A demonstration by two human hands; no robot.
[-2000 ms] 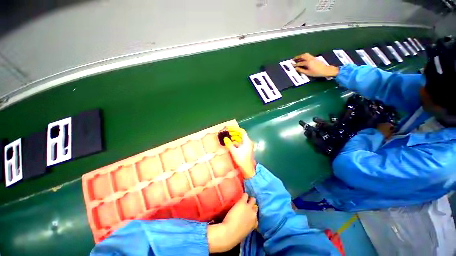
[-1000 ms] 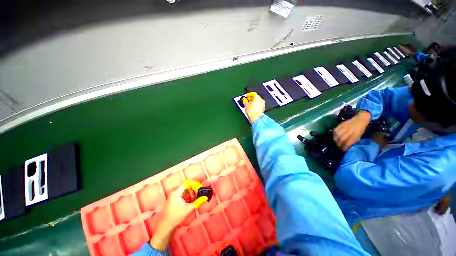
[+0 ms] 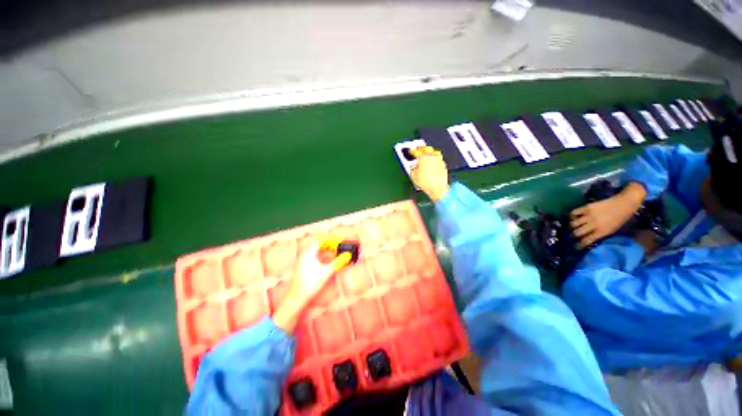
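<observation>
A red pocketed tray (image 3: 236,280) lies in front of me, with several black watch heads (image 3: 345,375) in its near pockets. My left hand (image 3: 313,272), with yellow finger cots, pinches a black watch head (image 3: 348,250) above the tray. My right hand (image 3: 429,171) reaches to the white insert (image 3: 401,151) of the nearest box on the right. Its yellow-capped fingertips are at the insert's rounded cut-out, where something dark shows. I cannot tell whether the fingers still grip it.
Boxes with white inserts and dark lids (image 3: 124,213) lie on the green belt (image 3: 268,162) at left and in a row at right. At the right, a person in a blue smock (image 3: 651,305) has a hand on a tangled black heap (image 3: 547,240). A pale wall runs behind.
Since one second ago, the view has shifted and more watch heads show in the near pockets. My left hand still holds its watch head. My right hand remains at the same box.
</observation>
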